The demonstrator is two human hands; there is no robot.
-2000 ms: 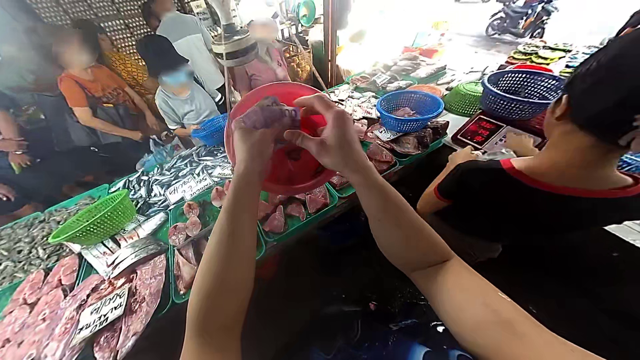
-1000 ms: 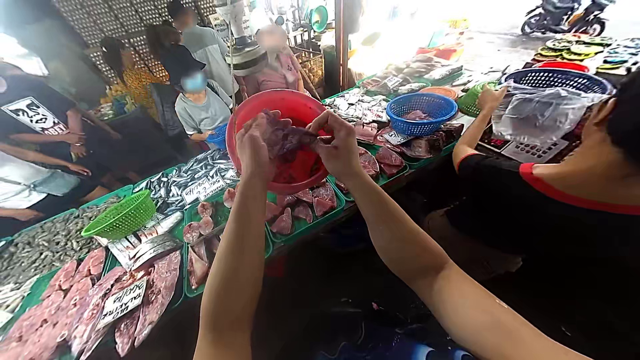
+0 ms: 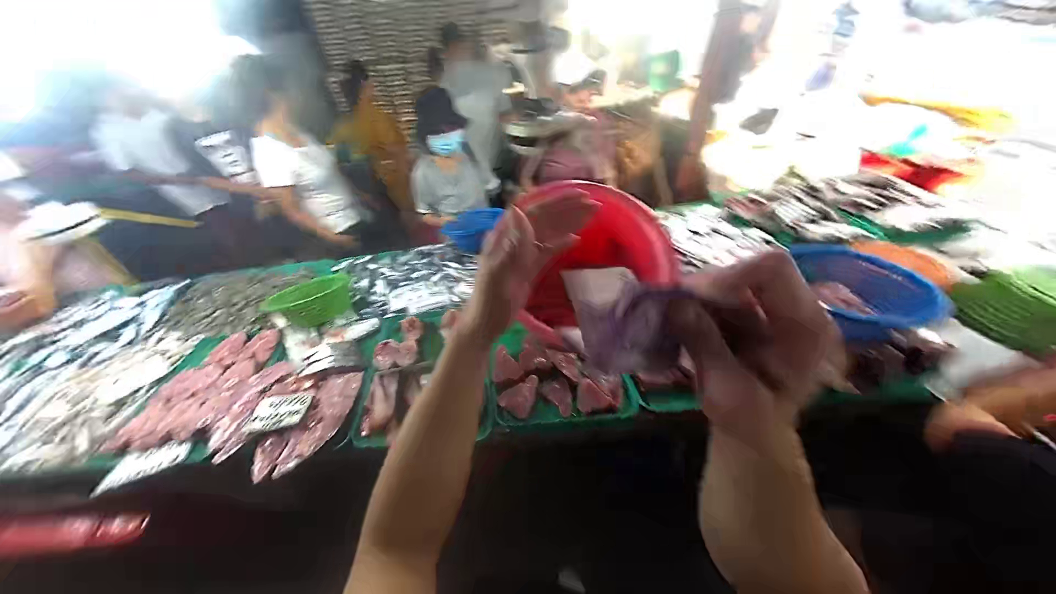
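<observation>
My right hand (image 3: 751, 330) grips a crumpled bunch of banknotes (image 3: 639, 326), purplish and pale and blurred by motion. My left hand (image 3: 528, 256) is raised at the left side of a red plastic basin (image 3: 652, 235), palm turned toward the basin, with its fingers extended and nothing seen in it. The basin stands tilted behind both hands, beyond the near edge of the stall. What lies inside the basin is partly hidden by the hands and the notes.
Green trays hold cut fish pieces (image 3: 557, 384), fish fillets (image 3: 223, 384) and small silver fish (image 3: 412, 276). A green basket (image 3: 312, 299) and a blue basket (image 3: 874, 289) stand on the stall. Several people are beyond it; another person's hand (image 3: 969, 425) is at right.
My hands, earlier close together over the basin, are now apart. My right hand has moved right, with the bunch in it. The view has turned, and the neighbouring person is mostly out of frame.
</observation>
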